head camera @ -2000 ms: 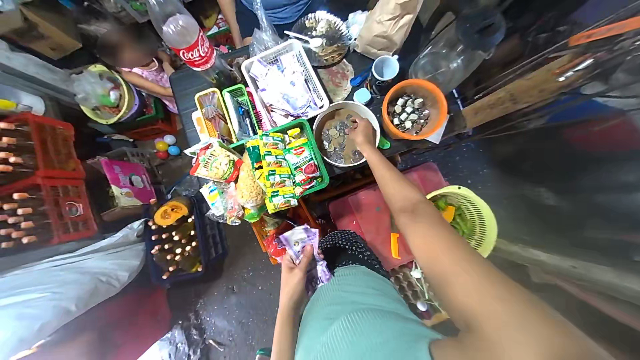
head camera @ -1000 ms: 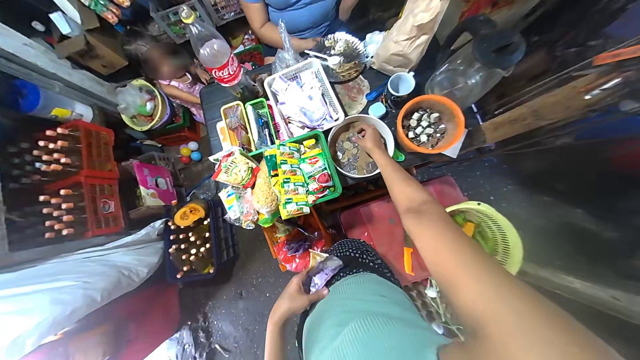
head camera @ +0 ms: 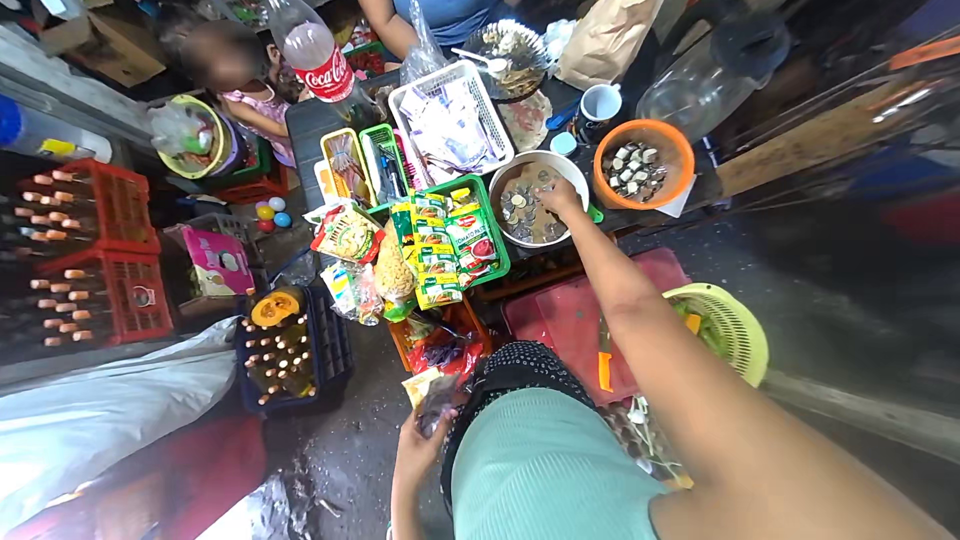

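My right hand (head camera: 561,198) reaches into a white round bowl of coins (head camera: 537,238), its fingertips at the coins; whether it grips one I cannot tell. Down by my waist, my left hand (head camera: 426,435) is closed around some folded banknotes (head camera: 435,397). Left of the bowl is a green basket (head camera: 504,266) of seasoning and tomato paste packets. An orange bowl (head camera: 681,142) with small wrapped pieces and coins stands to the right of the coin bowl. Above the packets lies a white plastic basket (head camera: 504,139) of sachets.
A large Coca-Cola bottle (head camera: 324,67), a mug (head camera: 600,103) and a brown paper bag (head camera: 607,45) stand on the dark table. Below it are a red board (head camera: 559,315) with an orange-handled knife (head camera: 604,367) and a green strainer (head camera: 750,337). Crates of bottles (head camera: 142,292) stand left. Two people are across the table.
The banknotes in my left hand are held in a different position, now tilted with a yellowish note showing. My right hand stays in the coin bowl, its fingers shifted slightly.
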